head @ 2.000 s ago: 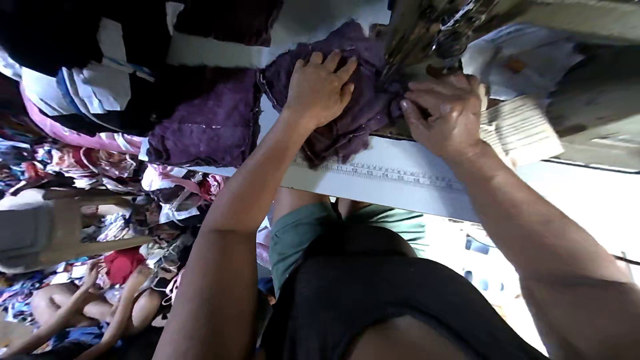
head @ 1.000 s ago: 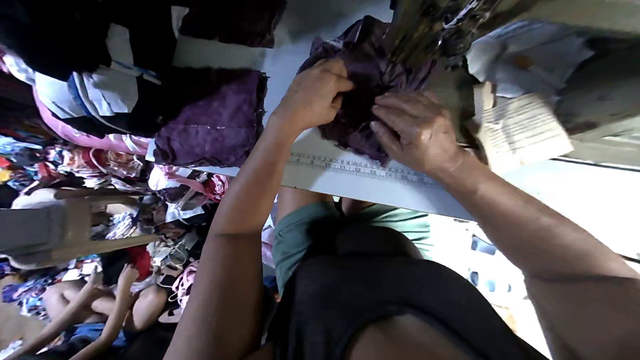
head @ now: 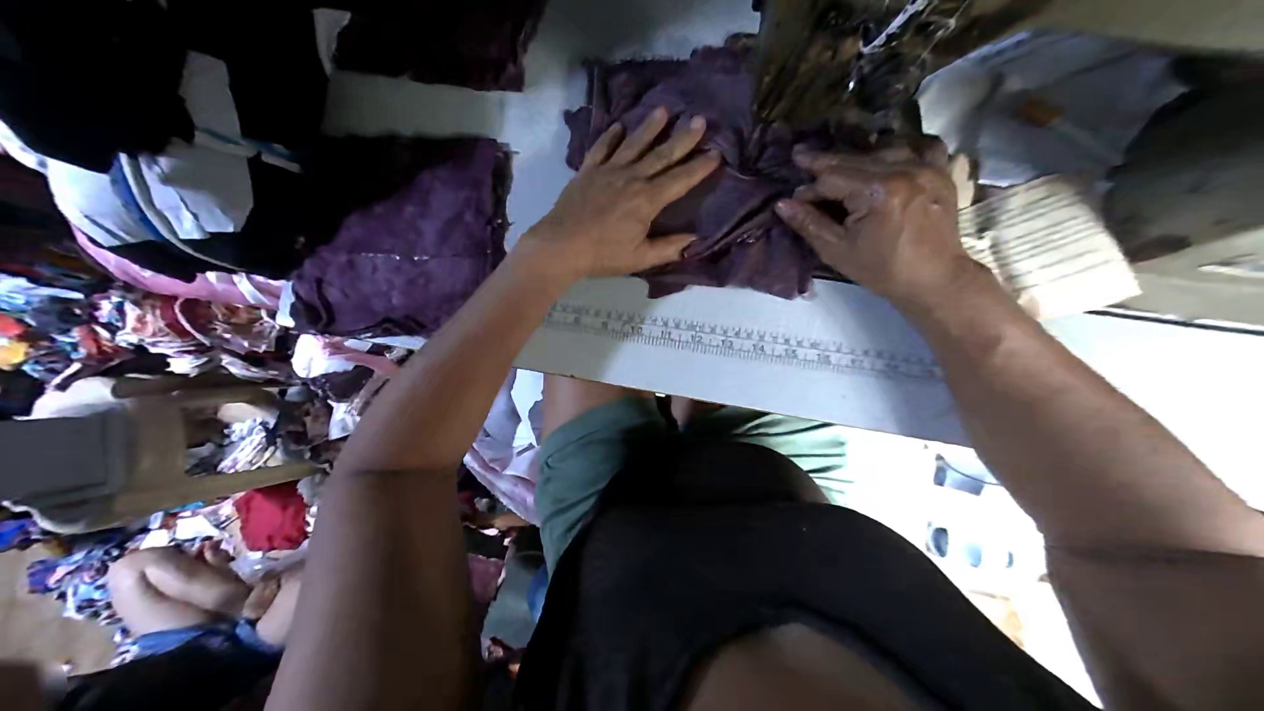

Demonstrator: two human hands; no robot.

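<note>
A bunched purple fabric piece (head: 731, 227) lies on the white sewing table (head: 691, 365), partly under the head of a sewing machine (head: 820, 69). My left hand (head: 632, 197) rests flat on its left part with the fingers spread. My right hand (head: 869, 207) pinches a fold at its right side, close to the machine; some of its fingertips are hidden in the cloth. The needle area cannot be made out in the shadow. A measuring scale (head: 741, 341) runs along the table's front edge.
Stacked purple fabric pieces (head: 425, 237) lie to the left, beside black and white cloth (head: 197, 188). A dark piece (head: 434, 39) lies farther back. Papers with writing (head: 1062, 242) are right of my right hand. Another person's legs (head: 188, 592) show at lower left, among cloth scraps.
My left hand has gone from gripping the bunched cloth to lying flat on it. My right hand has moved right, toward the machine, and the fabric is more spread out than one second ago.
</note>
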